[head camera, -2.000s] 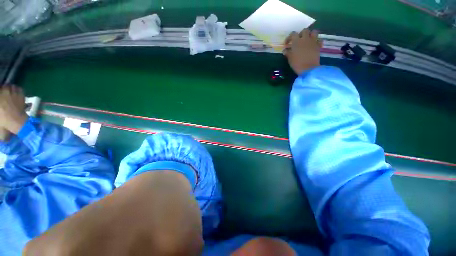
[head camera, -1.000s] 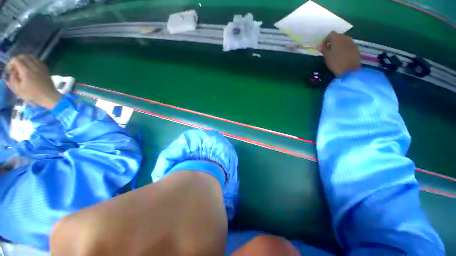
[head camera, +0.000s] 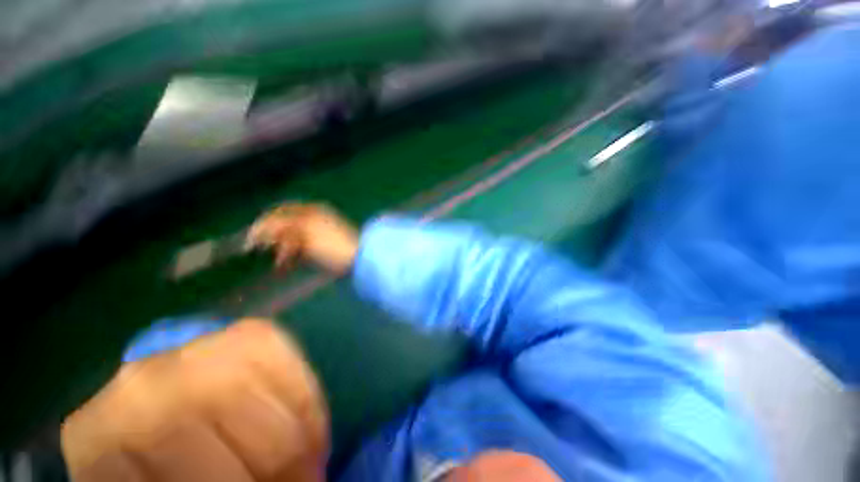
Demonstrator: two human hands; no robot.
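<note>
The picture is strongly blurred. My right hand is over the green belt, palm down with bent fingers. A small pale, flat piece with a dark part shows just left of its fingertips; whether the fingers hold it, I cannot tell. My left hand is large and close to the camera at the bottom left, knuckles up and fingers curled; what is under them is hidden. The pale paper sheet lies at the rail, upper left.
The metal rail crosses the upper part, with dark blurred shapes right of the sheet. Red-edged lines run diagonally up to the right. A person in a blue smock is at the right, beside a bright narrow bar.
The view has swung right, so the sheet now shows at upper left and another person at right. My right hand has left the sheet and is nearer me. My left hand's knuckles now show.
</note>
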